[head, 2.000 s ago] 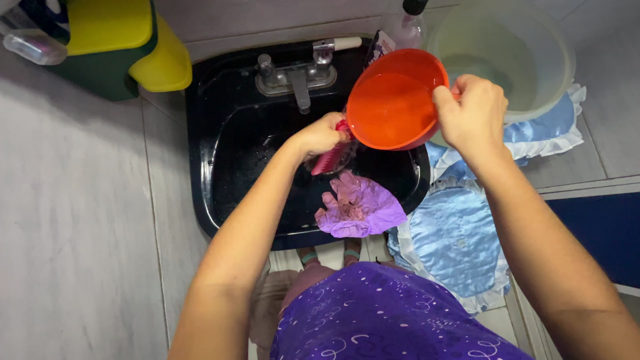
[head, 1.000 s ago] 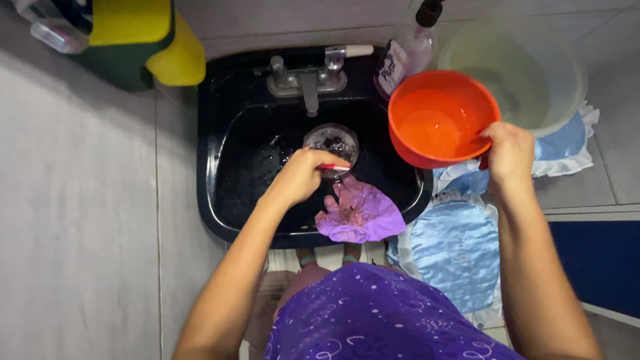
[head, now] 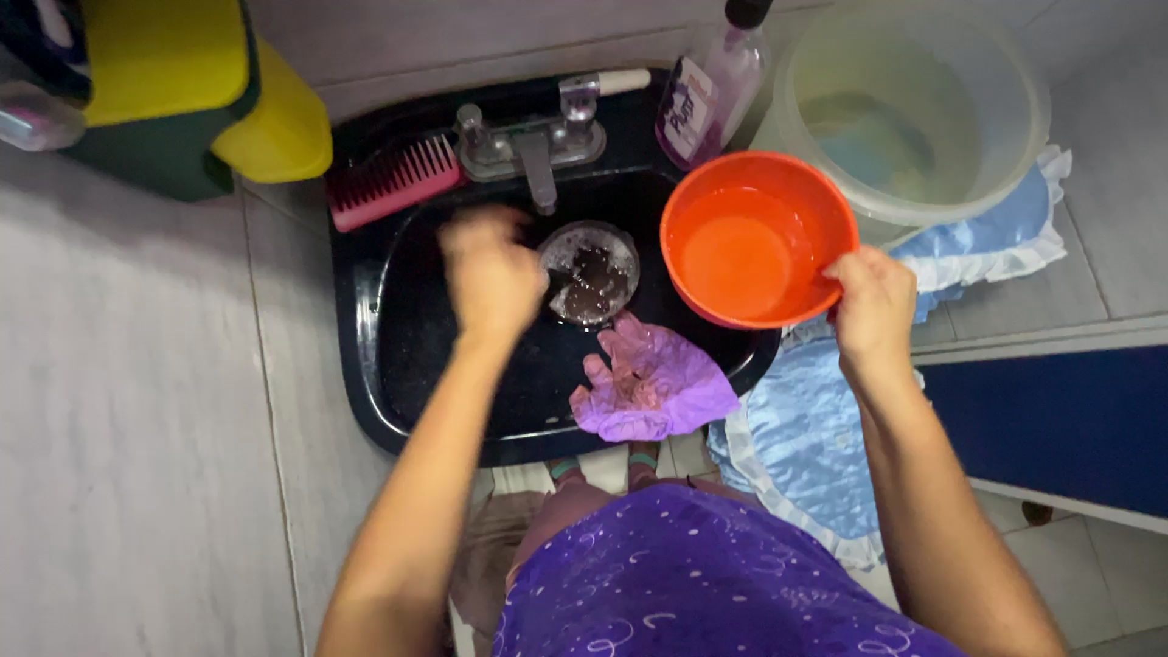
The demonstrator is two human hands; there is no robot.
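My right hand [head: 871,297] grips the rim of an orange plastic bowl [head: 753,242] with clear liquid in it, above the right side of a black sink [head: 429,365]. My left hand [head: 493,274], blurred, is over the basin with no object plainly in it; its fingers are hard to make out. Close beside it, a small round clear container [head: 591,274] with foam and dark matter sits in the basin. A pink wide-toothed comb [head: 397,184] lies on the sink's back left rim. A purple disposable glove [head: 652,383], stained reddish, drapes over the front edge.
A chrome faucet [head: 537,151] stands at the sink's back, beside a bottle of purple liquid [head: 712,91]. A large translucent tub [head: 1022,137] holding water is at the back right, near blue satin fabric with white ruffles [head: 812,438]. Yellow and green bins [head: 283,128] stand at the left.
The red-pink comb that my left hand held over the basin now lies on the back left rim. My left hand has moved left. The orange bowl, tilted earlier, is now nearer level.
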